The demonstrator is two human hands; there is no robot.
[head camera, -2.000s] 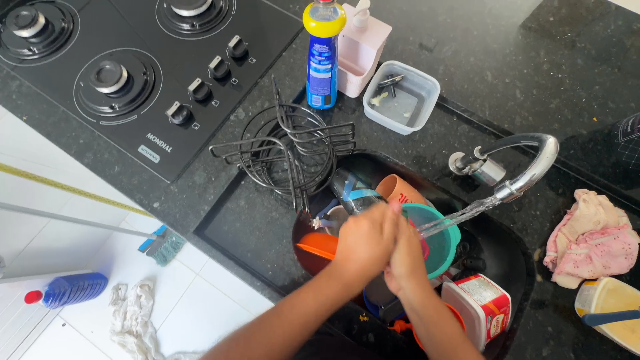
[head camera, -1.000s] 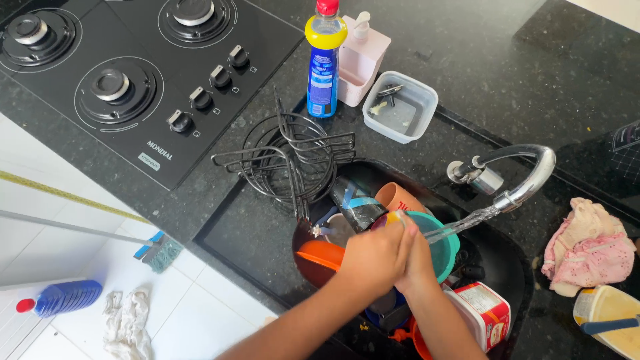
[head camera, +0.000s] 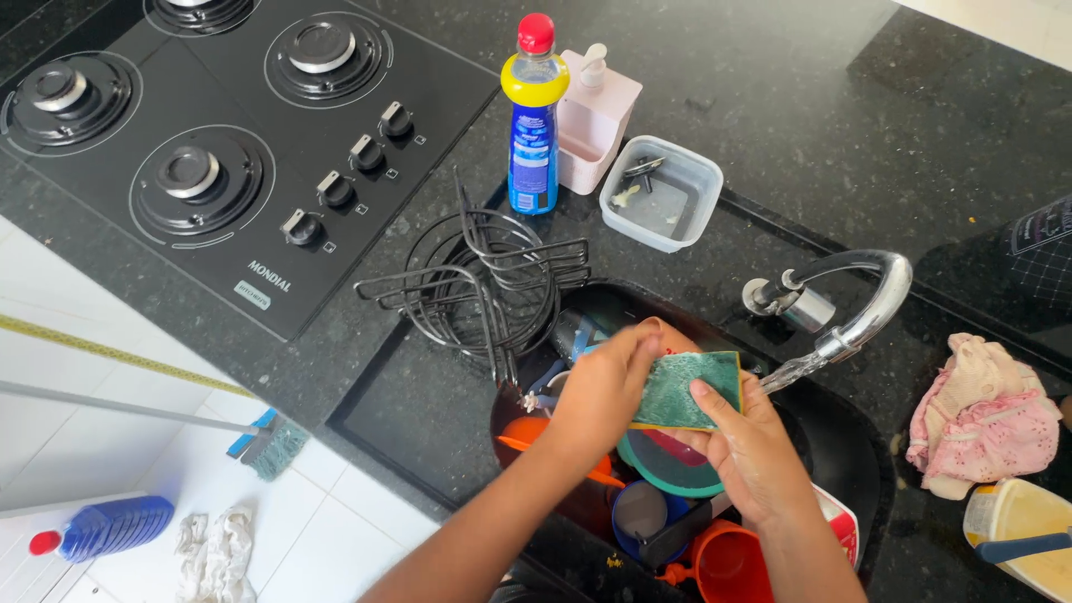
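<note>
A yellow sponge with a green scouring side (head camera: 691, 389) lies in my right hand (head camera: 745, 435), thumb on the green face and fingers beneath. My left hand (head camera: 607, 377) is at the sponge's left edge; its fingertips are curled, and whether they grip it is unclear. Both hands are over the black sink (head camera: 837, 435), where a teal bowl (head camera: 670, 477), an orange mug (head camera: 729, 561), a blue cup (head camera: 641, 511) and a brownish cup (head camera: 666, 335) sit. Water runs from the chrome faucet (head camera: 879, 293) just right of my right hand.
Black wire stove grates (head camera: 486, 293) sit at the sink's upper left. Behind stand a blue detergent bottle (head camera: 534, 151), a pink soap dispenser (head camera: 599, 109) and a clear plastic tub (head camera: 662, 193). A gas cooktop (head camera: 251, 109) is left; a pink cloth (head camera: 984, 419) and yellowish tub (head camera: 1022, 528) are right.
My hands were pressed together near the running water; now they are apart enough to show the sponge's green side, held flat in my right hand.
</note>
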